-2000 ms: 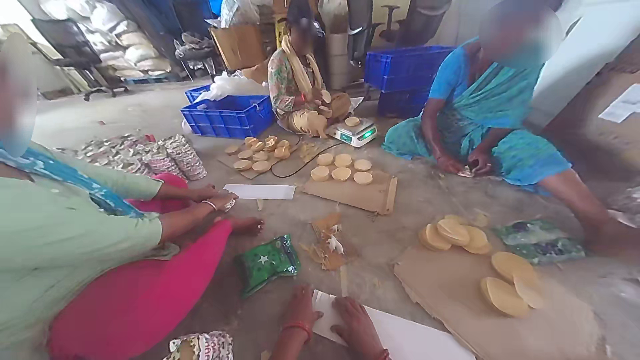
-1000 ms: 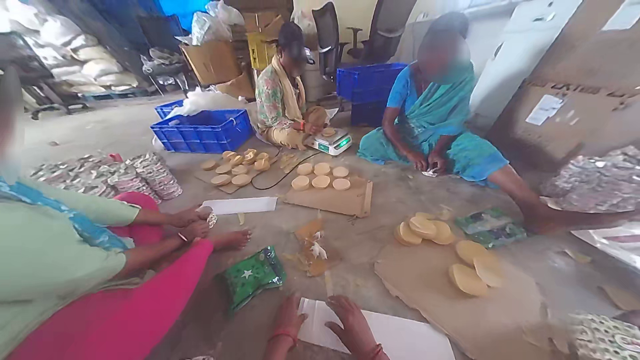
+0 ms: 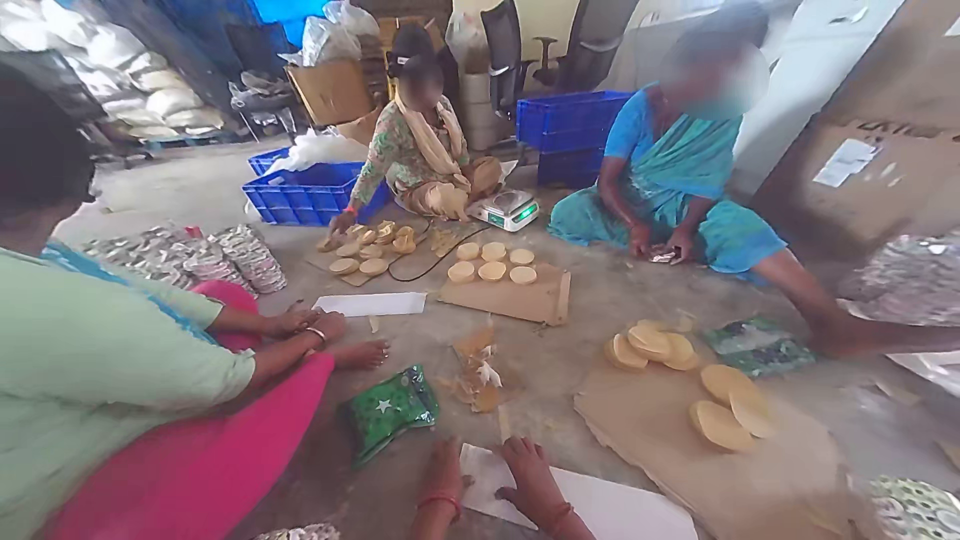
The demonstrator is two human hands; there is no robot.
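My left hand [image 3: 445, 474] rests at the left end of a long white sheet [image 3: 600, 495] on the floor, with a red band on its wrist. My right hand [image 3: 529, 474] lies on the same sheet with its fingers spread, also red-banded. Neither hand is seen gripping anything. A green plastic packet with a white star [image 3: 390, 412] lies left of my left hand. Just beyond the sheet are brown and white scraps [image 3: 480, 367]. To the right, stacks of thin tan discs [image 3: 731, 420] sit on a flat piece of cardboard [image 3: 645, 420].
A co-worker [image 3: 150, 360] sits close at the left, near a white strip [image 3: 371, 304]. Others sit behind, beside a digital scale [image 3: 506, 210] and blue crates [image 3: 307, 195]. Rows of discs stand on a cardboard piece [image 3: 525, 296]. Patterned stacks [image 3: 247, 259] and a green packet [image 3: 757, 345] lie around.
The co-worker at the back has reached a hand from beside the scale to the discs on the floor. My hands stay on the white sheet.
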